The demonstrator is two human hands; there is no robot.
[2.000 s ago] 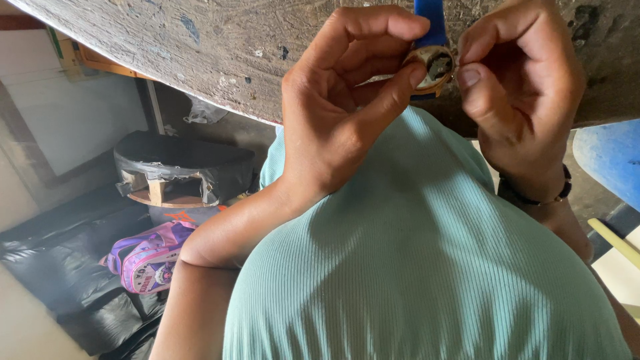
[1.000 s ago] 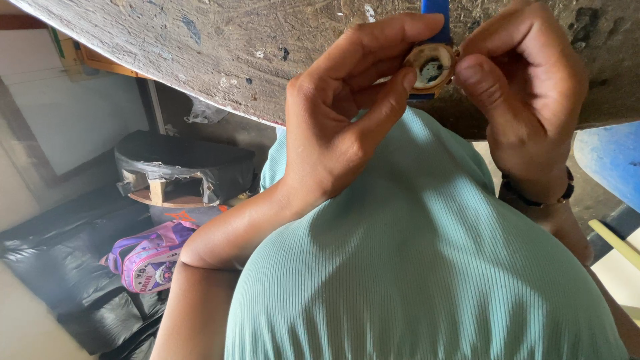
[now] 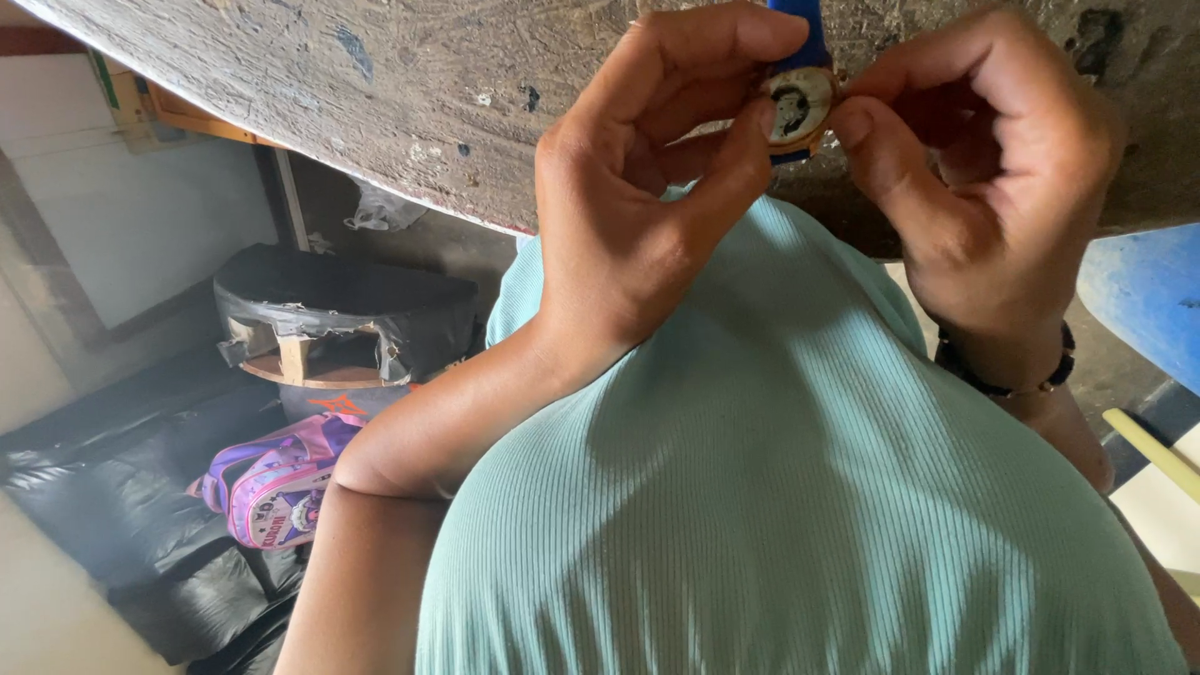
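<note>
A wristwatch [image 3: 795,105] with a gold-coloured case and a blue strap is held over a worn, scratched tabletop [image 3: 469,84], near its edge. The round face of the case shows a pale surface with a dark curved part in it. My left hand [image 3: 647,178] grips the case from the left between thumb and fingers, with a fingertip against the strap. My right hand [image 3: 984,141], with a dark beaded bracelet on the wrist, has thumb and index finger pinched together at the right rim of the case. Whether something small is between those fingertips cannot be seen.
The table's curved edge runs close above my lap. At the left are a torn black padded seat [image 3: 347,291], a pink and purple bag [image 3: 281,487] and black plastic-like covering [image 3: 141,478]. A blue rounded surface [image 3: 1148,291] stands at the right.
The watch has tilted slightly in my left hand over these frames. My right thumb and index finger have shifted a little at the rim of the case.
</note>
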